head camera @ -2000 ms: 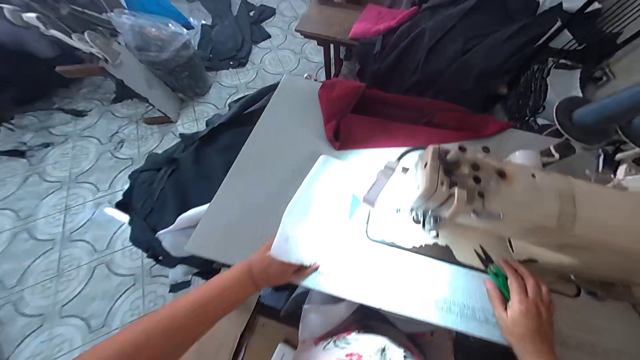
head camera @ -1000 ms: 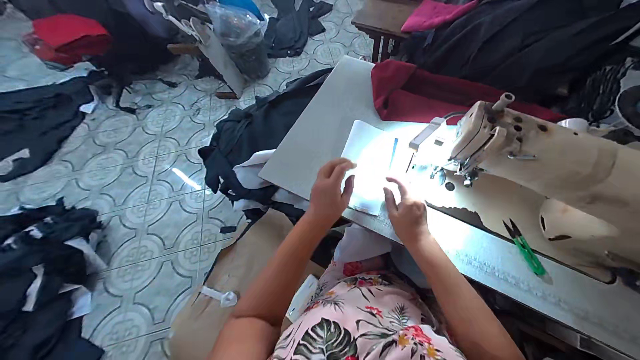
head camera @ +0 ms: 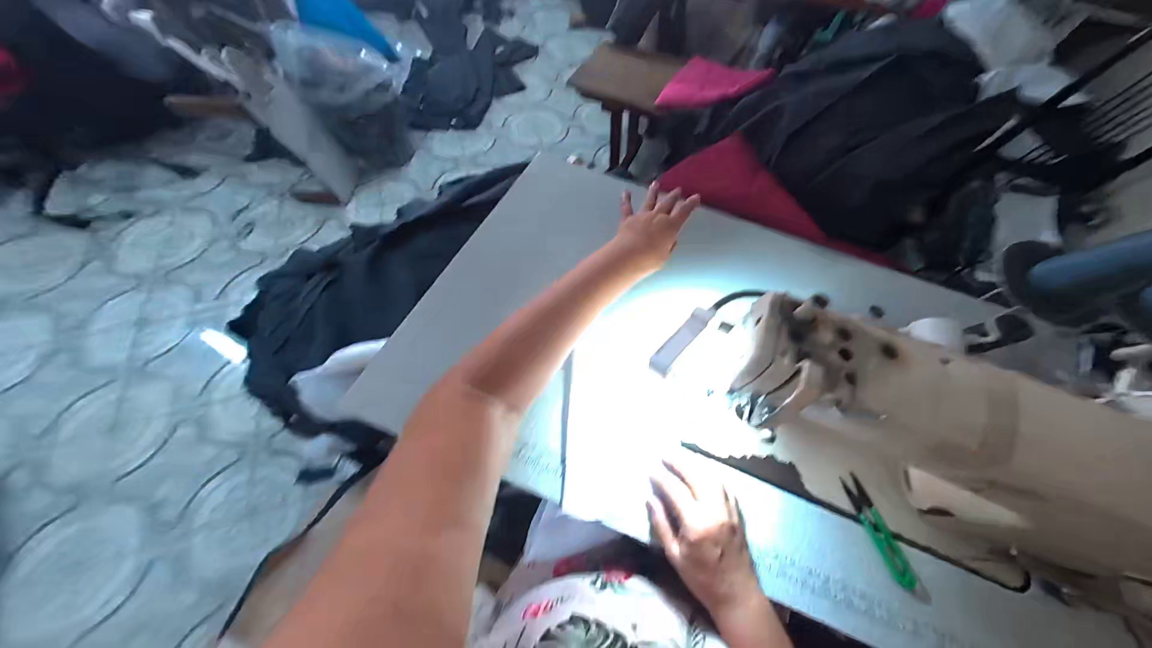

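Observation:
My left hand (head camera: 655,227) is stretched to the table's far edge, fingers spread, close beside a dark red cloth (head camera: 751,184); it holds nothing. My right hand (head camera: 706,531) rests near the front edge, on or beside a white piece of fabric or paper (head camera: 603,432), which glare washes out. To its right stands the head of an industrial sewing machine (head camera: 900,378), with a small lamp (head camera: 681,342) lighting the surface. Green-handled thread snips (head camera: 886,544) lie on the machine bed.
Dark garments (head camera: 351,279) hang at the table's left edge. Behind it stand a wooden stool (head camera: 625,79) with a pink cloth (head camera: 711,83) and a large dark fabric pile (head camera: 837,117). A clear plastic bag (head camera: 337,67) sits upper left on the tiled floor.
My left hand has moved from the white piece near the front edge to the far edge by the red cloth. My right hand remains near the front. The view has shifted.

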